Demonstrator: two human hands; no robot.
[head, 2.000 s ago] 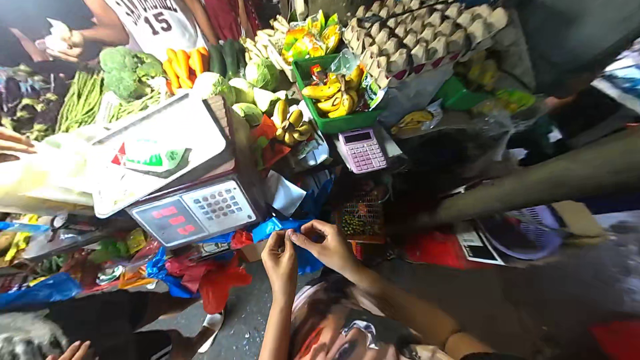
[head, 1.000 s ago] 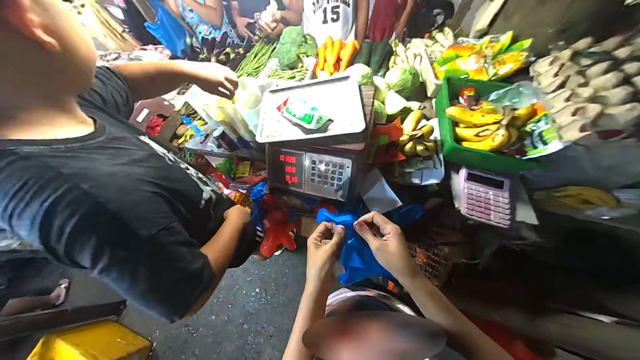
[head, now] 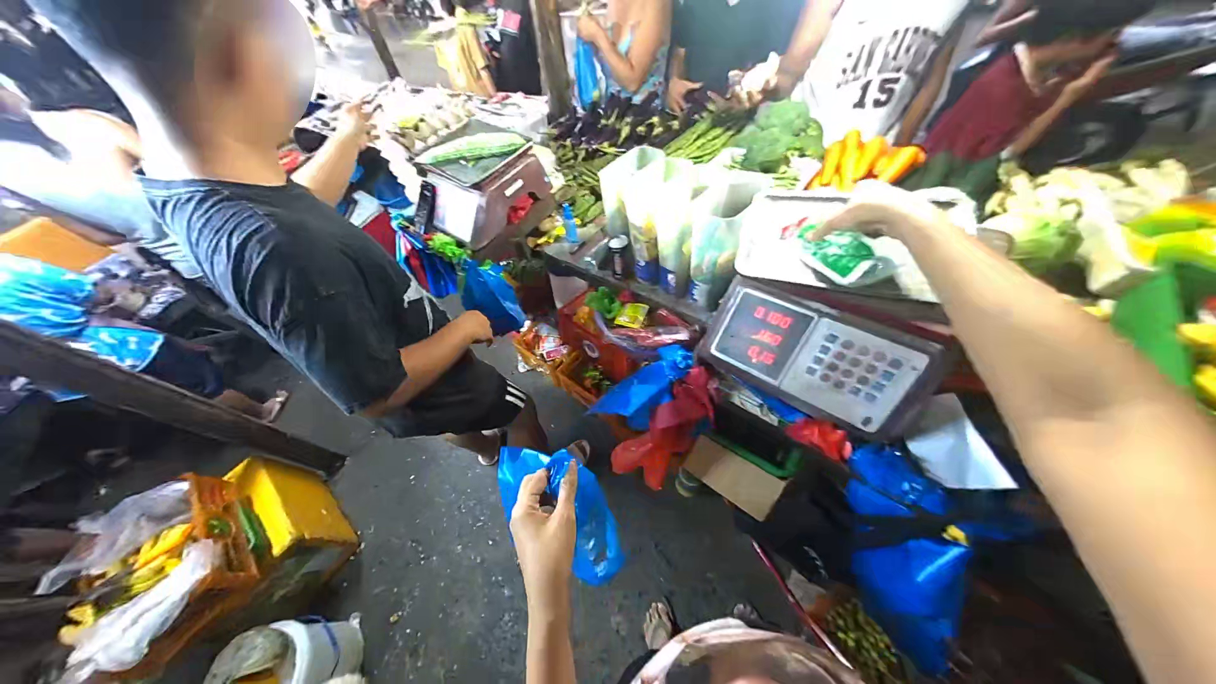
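Note:
My left hand pinches a blue plastic bag that hangs over the floor. Reaching across from the right, my right hand is at a small green and white plastic packet on the metal pan of a digital scale. Its fingertips touch or nearly touch the packet; whether they grip it is blurred. The scale's red display is lit, with a keypad beside it.
A co-worker stands at left by a second scale. Carrots, broccoli and clear bags line the stall. Red and blue bags hang below. A yellow crate and white bucket stand at lower left.
My hands were together at the blue bag; now the left alone holds it, lower down, and the right has moved up to the packet on the scale. The view has swung left.

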